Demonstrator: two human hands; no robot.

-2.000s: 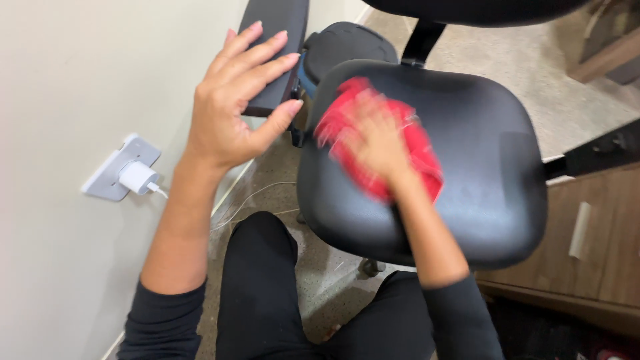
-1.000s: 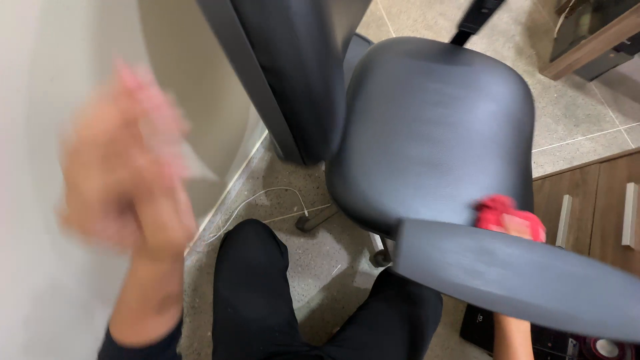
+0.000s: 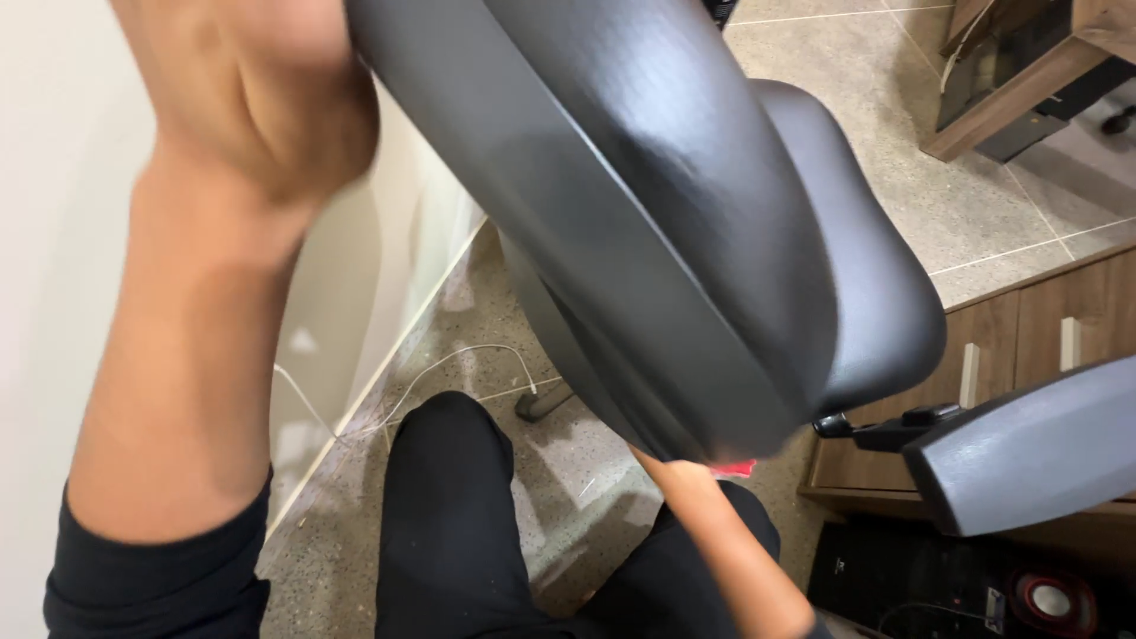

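Observation:
The black padded backrest (image 3: 639, 222) of an office chair fills the middle of the view, tilted, with the chair's seat (image 3: 861, 240) behind it on the right. My left hand (image 3: 266, 80) is at the upper left against the backrest's edge; its fingers run out of frame, so its grip is unclear. Beneath the backrest's lower end is my right hand (image 3: 688, 466), mostly hidden behind it. A bit of red cloth (image 3: 735, 468) shows beside that hand. One black armrest (image 3: 1029, 453) sticks out at the lower right.
A pale wall (image 3: 62, 222) stands close on the left, with a white cable (image 3: 461, 351) on the floor near it. Wooden drawers (image 3: 1003, 328) are at the right, above a black speaker-like device (image 3: 1047, 599). A wooden furniture leg (image 3: 1021, 98) stands upper right.
The chair has turned, bringing its backrest in front of me. My right hand, wiping the seat with the red cloth two seconds ago, is now below the backrest. My left hand has moved to the backrest.

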